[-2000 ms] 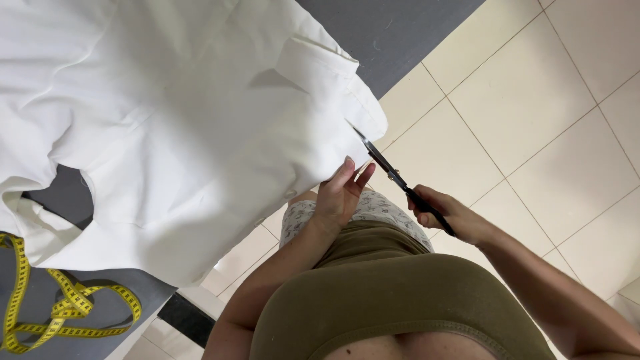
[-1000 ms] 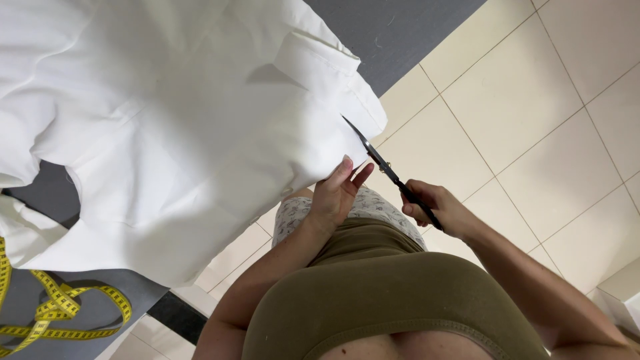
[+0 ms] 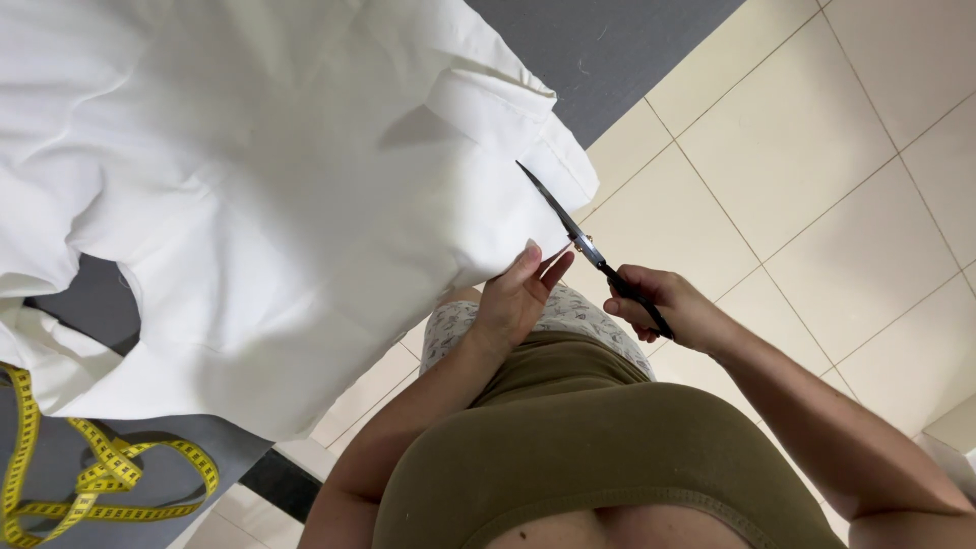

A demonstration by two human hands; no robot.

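White fabric [image 3: 328, 229], a garment or part of one, lies over a grey tabletop and hangs past its edge. My left hand [image 3: 522, 293] pinches the fabric's near edge, with the thumb on top and fingers beneath. In my right hand [image 3: 663, 305] is a pair of black-handled scissors [image 3: 560, 213], gripped by the handles. Their blades point up and left over the fabric close to its right corner, just beyond my left fingertips. Whether the lower blade is under the cloth cannot be told. A folded, stitched flap [image 3: 496, 103] stands up above the scissor tip.
A yellow tape measure [image 3: 110, 465] lies in loops on the grey tabletop [image 3: 595, 53] at the lower left. Beyond the table's edge is a floor of beige tiles [image 3: 785, 152]. A black strip [image 3: 282, 484] shows below the table's near edge.
The view has shifted slightly. Both hands keep nearly the same place at the fabric's edge, and the scissors remain in my right hand.
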